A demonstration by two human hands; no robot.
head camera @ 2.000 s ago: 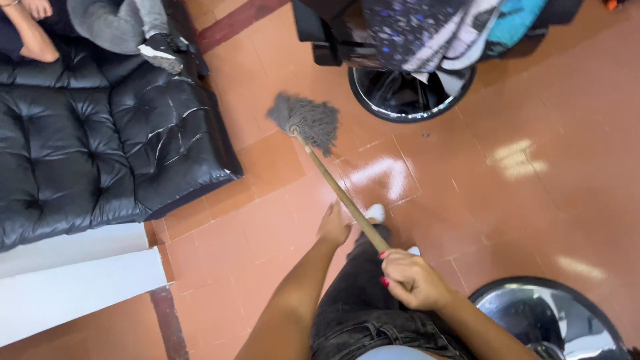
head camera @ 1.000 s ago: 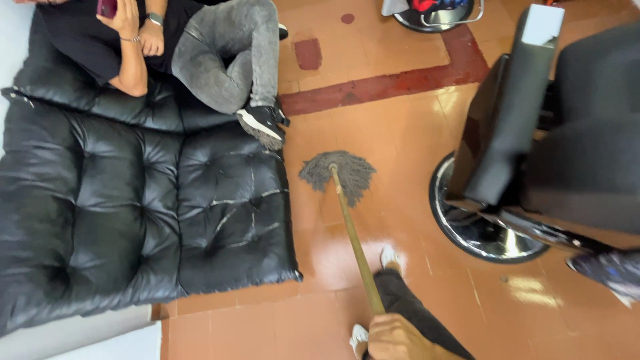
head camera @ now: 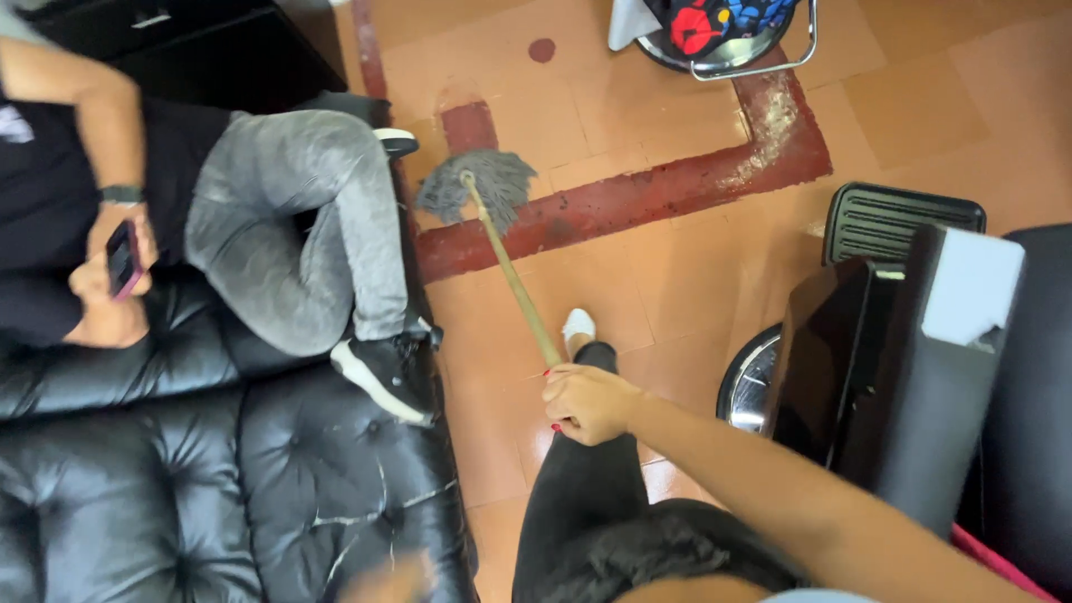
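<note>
My right hand (head camera: 590,404) is closed around the upper part of a wooden mop handle (head camera: 515,289), in front of my dark trousers. The handle slants up and to the left to a grey string mop head (head camera: 477,188), which lies spread on the tiled floor beside the sofa, partly over a dark red floor stripe. At the bottom edge, over the black sofa, my left hand (head camera: 389,579) shows only as a blur; its fingers cannot be made out, and it is away from the handle.
A person (head camera: 276,218) sits on the black tufted sofa (head camera: 360,477) at the left, holding a phone (head camera: 124,260), one shoe over the sofa's edge. At the right stands a black salon chair (head camera: 888,377) with a footrest (head camera: 904,219). Another chair's round metal base (head camera: 729,54) is at the top.
The mop head has moved forward along the sofa, to beside the seated person's feet. My left hand has dropped from near the handle to the lower left. The view has shifted forward.
</note>
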